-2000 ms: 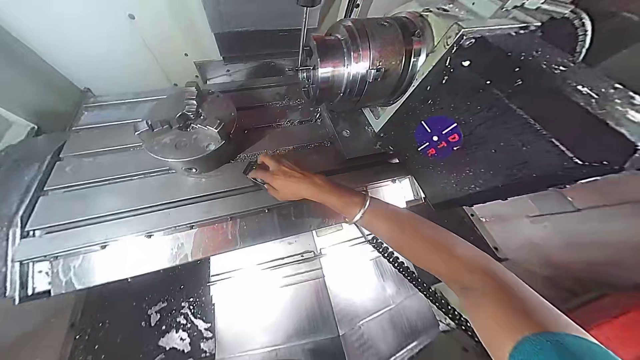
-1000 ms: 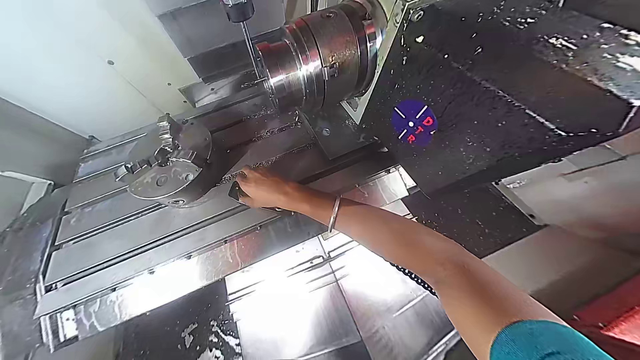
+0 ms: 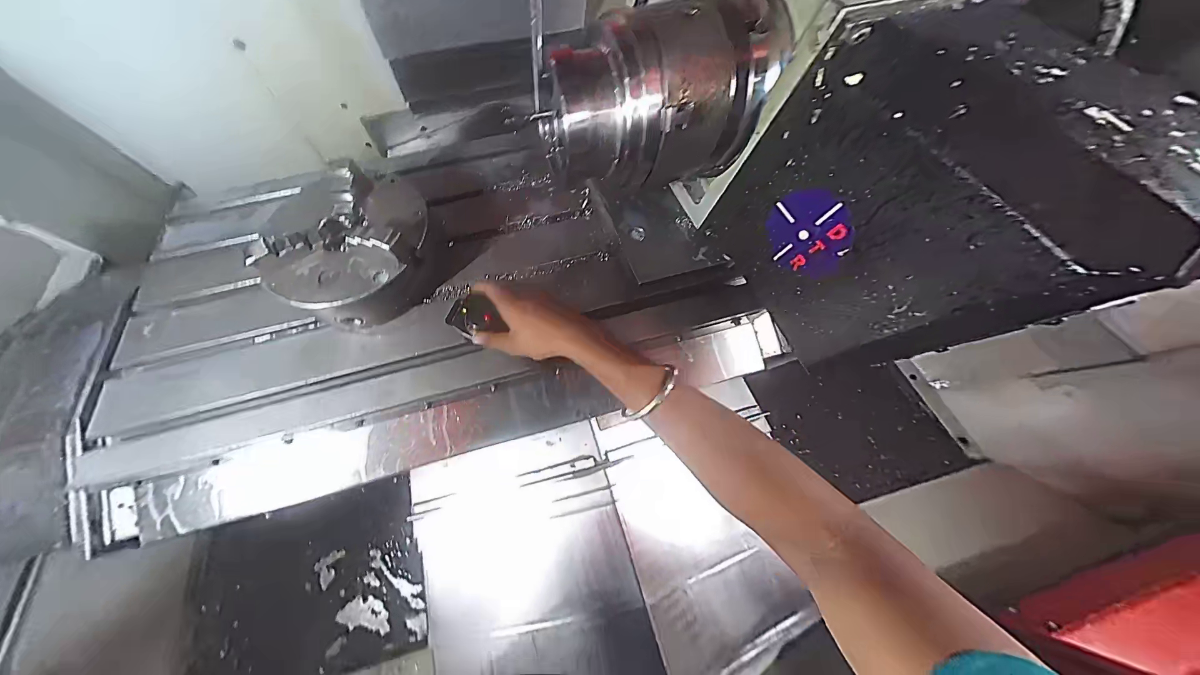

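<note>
My right hand (image 3: 530, 322), with a metal bangle at the wrist, is closed around a small black object (image 3: 476, 316) over the slotted steel machine table (image 3: 225, 361). What the object is cannot be told. Left of the hand, a round jawed chuck (image 3: 347, 253) sits on the table with its jaws facing up. Beyond the hand is a large cylindrical metal chuck or workpiece (image 3: 656, 94), lying horizontally, with a thin vertical tool (image 3: 536, 56) by its left end. Metal chips lie along the table near my fingers. My left hand is out of view.
A dark machine housing (image 3: 900, 169) with a round blue emblem stands at the right. Bright metal way covers (image 3: 525, 553) run below the table's front edge. A pale enclosure wall (image 3: 216, 84) rises at the back left. Something red (image 3: 1125, 609) shows at the lower right.
My right hand keeps its hold on the small black object near the upright chuck. The view has shifted somewhat; no other change is plain.
</note>
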